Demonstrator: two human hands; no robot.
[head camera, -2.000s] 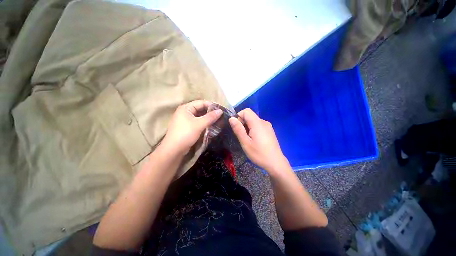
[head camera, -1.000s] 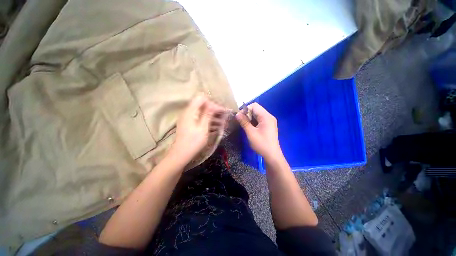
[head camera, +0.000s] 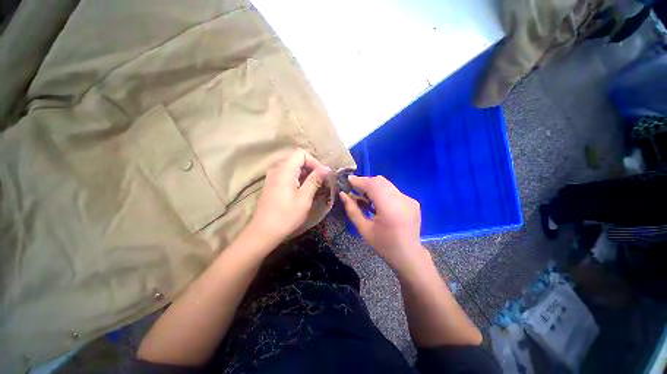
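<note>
A khaki jacket (head camera: 95, 182) lies outer face up over the table's left part, its front edge with snap buttons at the lower left. Its flap pocket (head camera: 179, 169) has one snap and lies flat. My left hand (head camera: 289, 193) pinches the jacket's hem corner between thumb and fingers. My right hand (head camera: 384, 215) is just right of it, thumb and fingers closed on a small dark metallic tool (head camera: 344, 179), seemingly thread snips, at the edge of the cloth. The tool is mostly hidden by the fingers.
A white table (head camera: 387, 51) ends in a corner beside the hands. A blue plastic crate (head camera: 461, 168) stands below its edge. Another khaki garment (head camera: 526, 51) hangs at the upper right. My dark lap (head camera: 300, 314) has loose threads on it. A white bag (head camera: 559, 321) and a person's dark-clothed leg (head camera: 607, 212) are at the right.
My left hand was blurred in motion above the hem; it now pinches the hem corner. My right hand has moved slightly right and down, with the small tool still at the cloth's edge.
</note>
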